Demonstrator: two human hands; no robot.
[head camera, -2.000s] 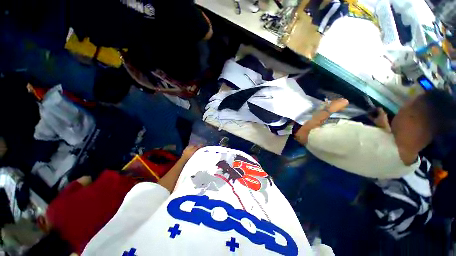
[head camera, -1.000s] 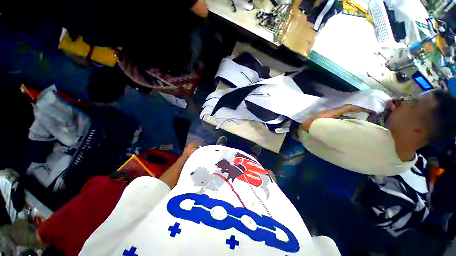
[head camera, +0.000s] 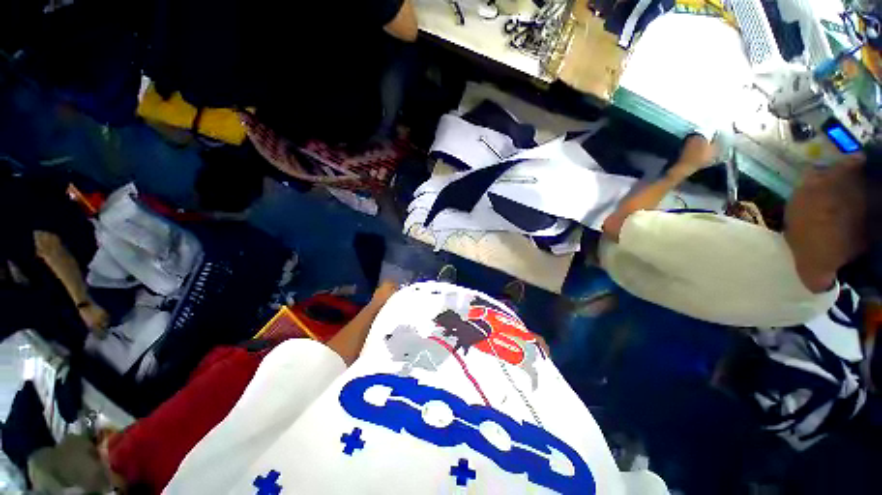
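Note:
My left hand (head camera: 387, 291) is small and mostly hidden at the edge of my white printed shirt; its fingers cannot be made out. My right hand is hidden behind the shirt, with only a sliver of skin at the shirt's right edge. Black-and-white panels (head camera: 571, 179) lie in a loose pile in front of me on a low cream board (head camera: 503, 259). A person in a cream shirt sits to the right of the pile, one arm over its right end and the hand raised at the table edge.
A green-edged sewing table (head camera: 667, 118) with a sewing machine (head camera: 788, 97) stands at top right. A person in red is at lower left. Grey-white fabric (head camera: 145, 242) lies heaped at left, near another person's arm. More black-and-white fabric (head camera: 812, 377) lies at right. A dark-clothed person is at top.
The cream-shirted person's hand has moved up to the table edge, and the white cloth that was stretched towards the machine is lower. An arm has appeared at far left. My arms look unchanged.

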